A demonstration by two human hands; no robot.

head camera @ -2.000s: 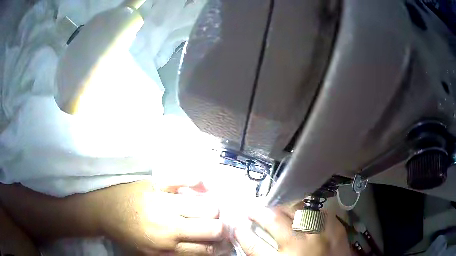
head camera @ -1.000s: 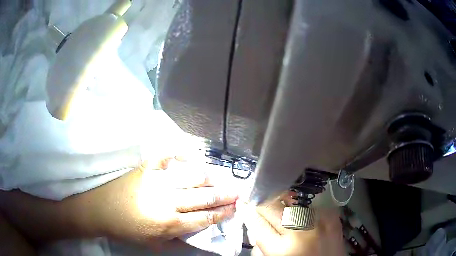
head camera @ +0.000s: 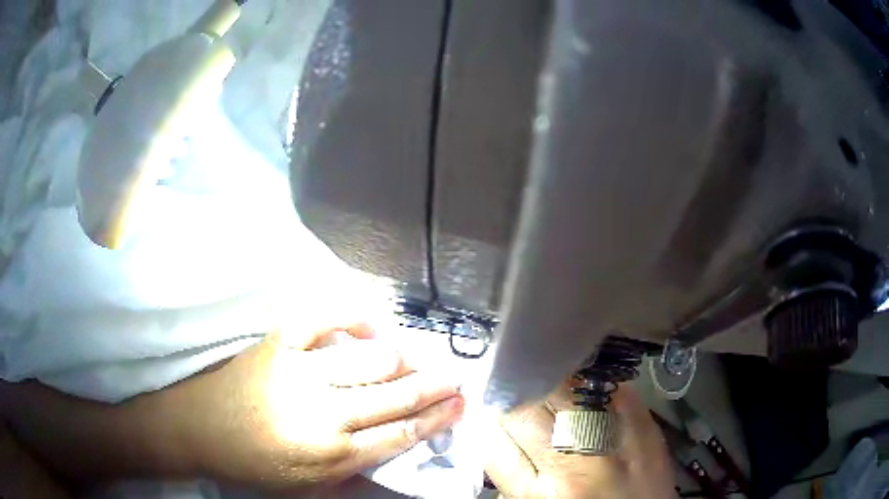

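Note:
White fabric (head camera: 146, 322) is heaped at the left, and a part of it shows below the fingertips of my left hand. My left hand (head camera: 341, 409) lies bent on the fabric, fingertips left of the needle area; glare hides whether it grips. My right hand (head camera: 575, 458) is at the bottom, partly behind the ribbed pale tension knob (head camera: 583, 432); its fingertips are washed out. The grey-brown sewing machine head (head camera: 419, 156) fills the upper middle. A small wire loop (head camera: 470, 341) shows under it. The needle and presser foot are lost in glare.
The lit white lamp (head camera: 146, 136) hangs at upper left over the fabric. A dark round knob (head camera: 814, 326) sits on the head's right. A thread loop (head camera: 673, 380) hangs near the tension knob. Scissors with red-and-dark handles (head camera: 716, 463) lie at lower right beside a black flat thing (head camera: 780, 419).
The machine head and lamp have shifted left in the picture. My left hand's fingers now lie flatter and closer together, and fabric has come into view below them. My right hand has moved slightly apart from the left.

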